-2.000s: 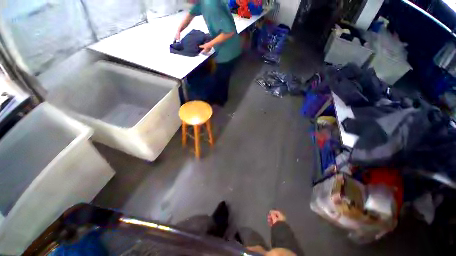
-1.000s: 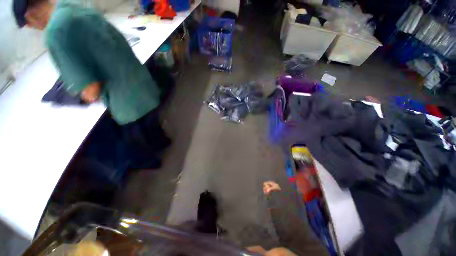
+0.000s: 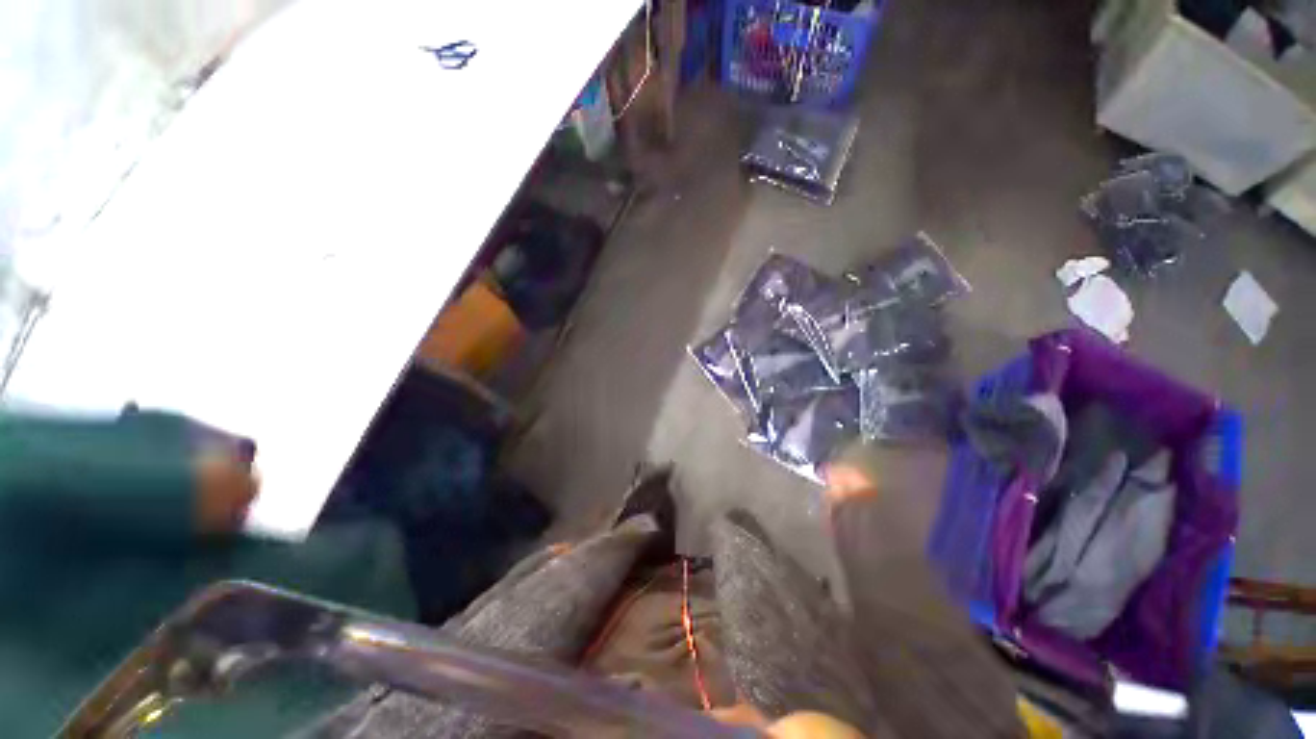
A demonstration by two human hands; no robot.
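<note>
My right hand (image 3: 852, 484) is small and blurred at lower centre, at the end of a brown-grey sleeve; I cannot tell how its fingers stand. My left hand is not in view. Several flat dark garments in shiny clear bags (image 3: 816, 354) lie overlapping on the floor beyond my right hand, not visibly held. To their right, a blue plastic crate (image 3: 1220, 505) with purple cloth (image 3: 1198, 462) inside holds grey garments (image 3: 1104, 534).
A white-topped table (image 3: 289, 188) with scissors (image 3: 452, 55) runs along the left. Another person's green sleeve (image 3: 87, 477) is at its near end. A bagged pack (image 3: 801, 149) lies before another blue crate (image 3: 798, 55). White scraps (image 3: 1103, 306) and pale bins (image 3: 1198, 94) are at right.
The view has moved forward and tilted down. The bagged garments and purple-lined crate appear nearer, and the other person has shifted to the left edge. My right hand remains low in view.
</note>
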